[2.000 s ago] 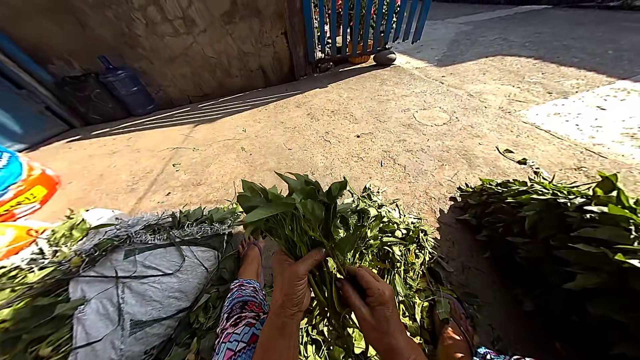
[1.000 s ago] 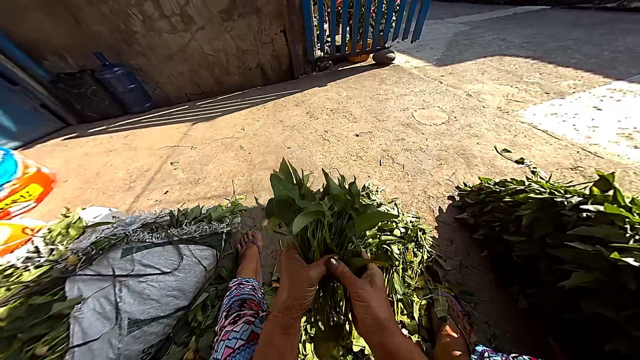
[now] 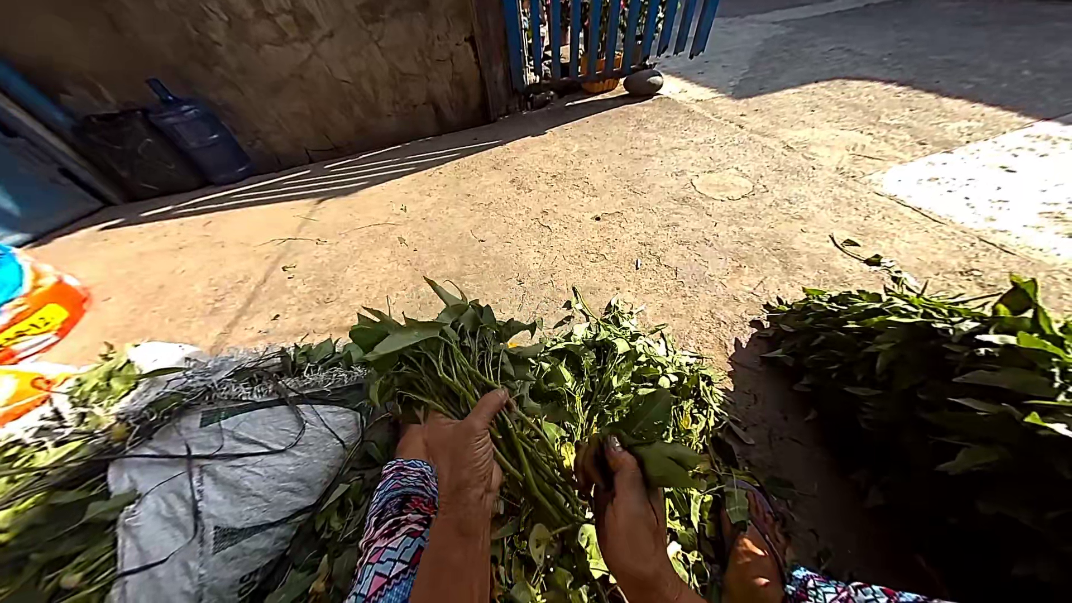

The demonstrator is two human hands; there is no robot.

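Note:
My left hand (image 3: 461,452) grips a bunch of long-stemmed leafy greens (image 3: 444,356), its leaves pointing up and away and its stems slanting down to the right. Just right of those stems, my right hand (image 3: 624,494) pinches a few separate green leaves (image 3: 666,444) between thumb and fingers. Beneath and behind both hands lies a loose heap of leafy cuttings (image 3: 636,360), between my feet. The far side of my left hand's grip is hidden by the hand itself.
A white woven sack (image 3: 226,494) lies among greens at the left. A large pile of leafy greens (image 3: 930,377) stands at the right. Beyond are an orange bag (image 3: 42,310), a blue water jug (image 3: 201,138) by the wall, a stone (image 3: 643,82) and a blue slatted gate (image 3: 595,38).
My hands were together around the bunch one second ago and are now apart. The bunch has tilted left in my left hand, while my right hand has moved right and holds separate leaves.

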